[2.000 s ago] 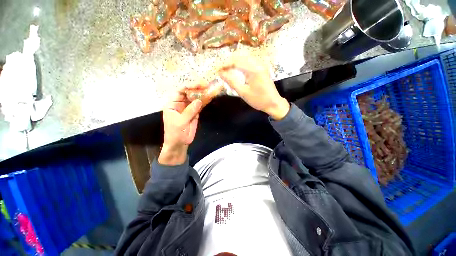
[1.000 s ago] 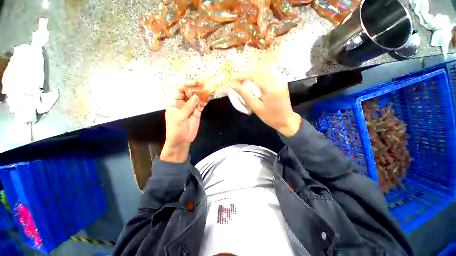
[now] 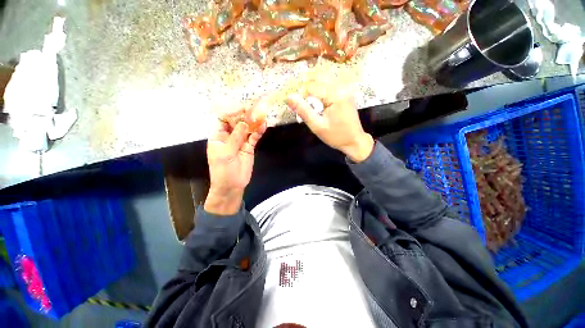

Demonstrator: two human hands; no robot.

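My left hand is over the table's front edge, its fingertips closed on a small orange-brown moulded piece. My right hand is just to the right and holds a small white cloth between thumb and fingers. The far end of the piece is washed out by glare, so I cannot tell if the cloth touches it. A heap of glossy orange-brown pieces lies on the speckled table beyond my hands.
A steel mug stands at the right of the table. White cloths lie at the left and far right. A blue perforated crate with brownish pieces is below right. A blue bin and a cardboard box are below left.
My right hand has moved slightly up and the white cloth in it shows less than a second ago. My left hand still holds the piece, with its fingers shifted a little.
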